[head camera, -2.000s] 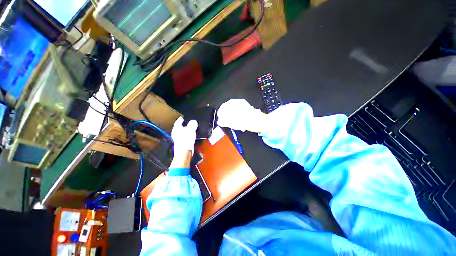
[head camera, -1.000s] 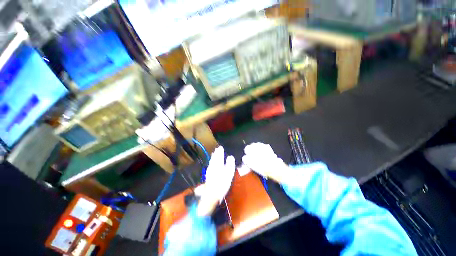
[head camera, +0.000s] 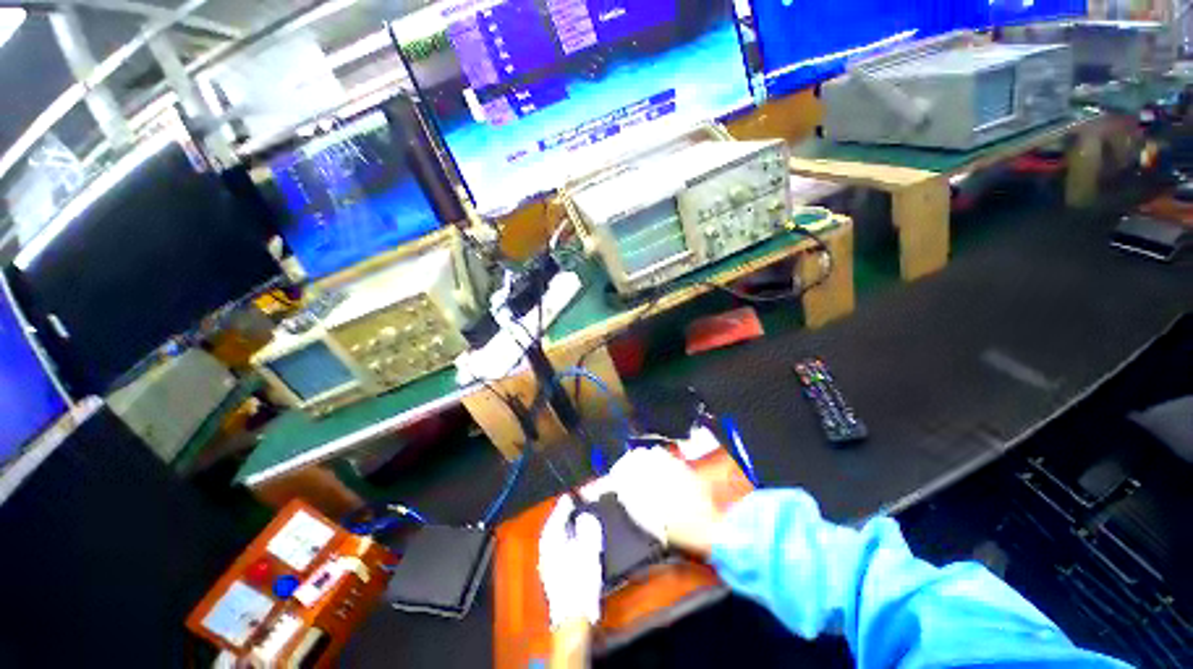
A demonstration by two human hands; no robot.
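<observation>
My left hand (head camera: 572, 565), in a white glove, lies at the left side of a dark set-top box (head camera: 628, 538) on the orange fixture plate (head camera: 521, 582). My right hand (head camera: 661, 494), also gloved, lies over the box's far right part. Both hands are on the box. The far edge of the plate and its connectors are partly hidden by my right hand. A black remote control (head camera: 831, 401) lies on the bench to the right.
Another dark box (head camera: 442, 570) and an orange test box (head camera: 291, 588) are left of the plate. Oscilloscopes (head camera: 687, 216) and a white power strip (head camera: 517, 333) stand on the green shelf. Blue cable (head camera: 508, 486) runs behind the plate. Monitors (head camera: 576, 92) show menus.
The view has tilted up toward the monitors. Both hands have come from the plate's far edge onto the dark box on the plate. The large monitor's menu now shows clearly.
</observation>
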